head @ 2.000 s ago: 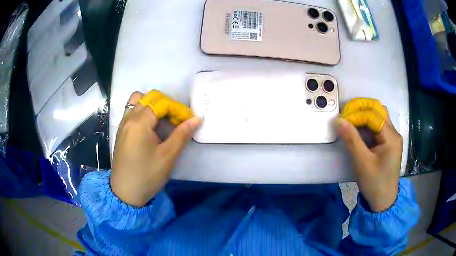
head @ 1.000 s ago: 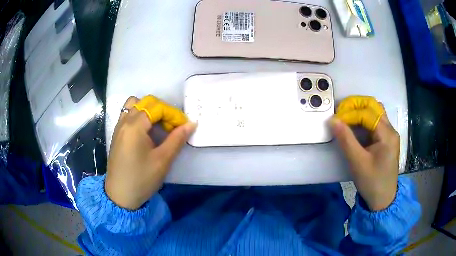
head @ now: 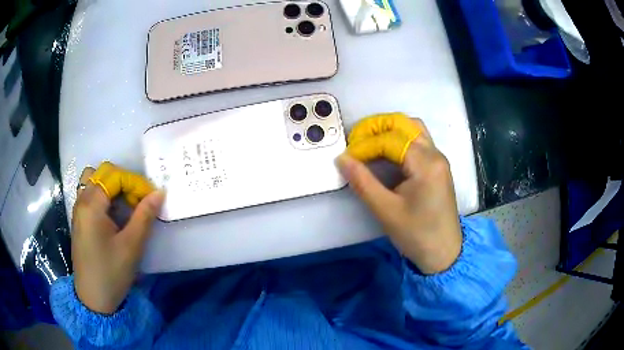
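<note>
A smartphone with a whitish film over its back [head: 239,160] lies on the white mat, camera lenses at its right end. Label print shows faintly through the film. My left hand [head: 113,232], with yellow finger cots, pinches the phone's lower left end. My right hand [head: 407,184], also with yellow cots, pinches its right end just below the lenses. A second smartphone [head: 253,51], pink-gold with a printed label, lies beyond it, untouched. Whether my fingers hold the film, the phone or both cannot be told.
The white mat [head: 274,249] lies under both phones. A white pad with a blue-green stripe [head: 369,15] is beyond the second phone. A blue parts box [head: 523,58] stands at the upper right. Whitish film sheets [head: 17,164] lie at the left edge.
The view has turned and shifted right, so the phones and hands appear further left and tilted. Label print shows more clearly through the film. Both hands keep their places at the phone's ends.
</note>
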